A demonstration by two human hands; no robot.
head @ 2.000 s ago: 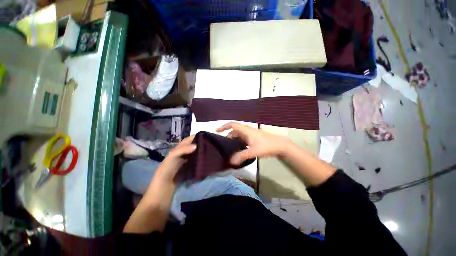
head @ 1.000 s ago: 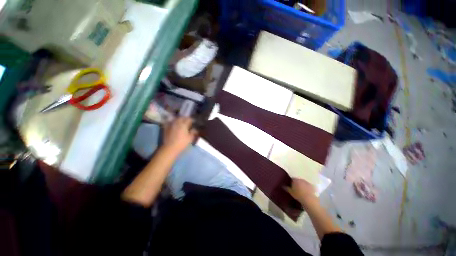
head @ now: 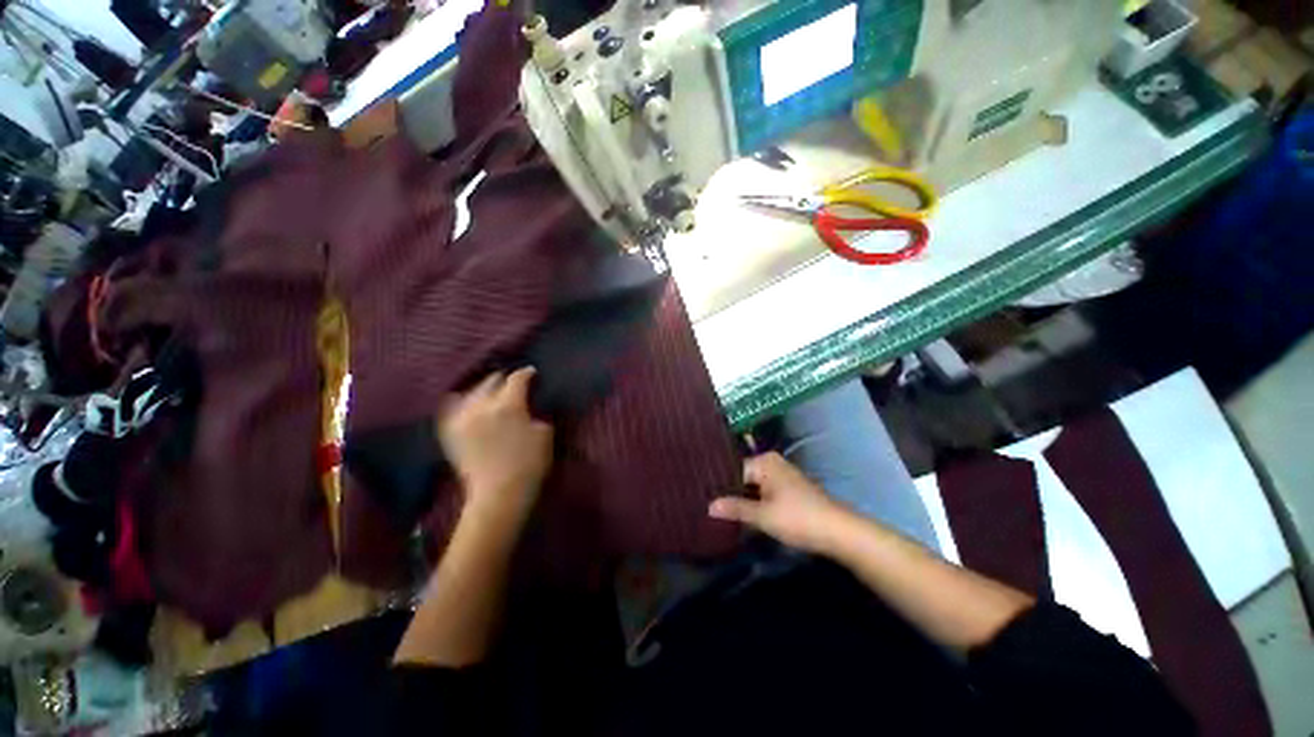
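A large maroon striped cloth [head: 663, 418] lies in front of me, left of and partly under the sewing machine head [head: 627, 123]. A black fabric piece [head: 591, 346] lies on it, below the needle area. My left hand [head: 494, 436] is on the cloth at the black piece's lower left; its fingers are bent down and I cannot tell whether they grip. My right hand [head: 774, 501] pinches the cloth's right edge by the table corner. Scissors [head: 872, 216] with yellow and red loops lie on the machine bed.
A green-edged table rim [head: 994, 274] runs to the right. Narrow maroon strips [head: 1138, 533] lie on white sheets [head: 1196, 461] at lower right. A yellow strip [head: 333, 418] lies on the heaped maroon cloth at left. The control panel [head: 821, 65] has a lit screen.
The view has swung left from the stool to the machine. My hands have left the narrow strip and are now at the large maroon cloth. Two strips lie on the white sheets.
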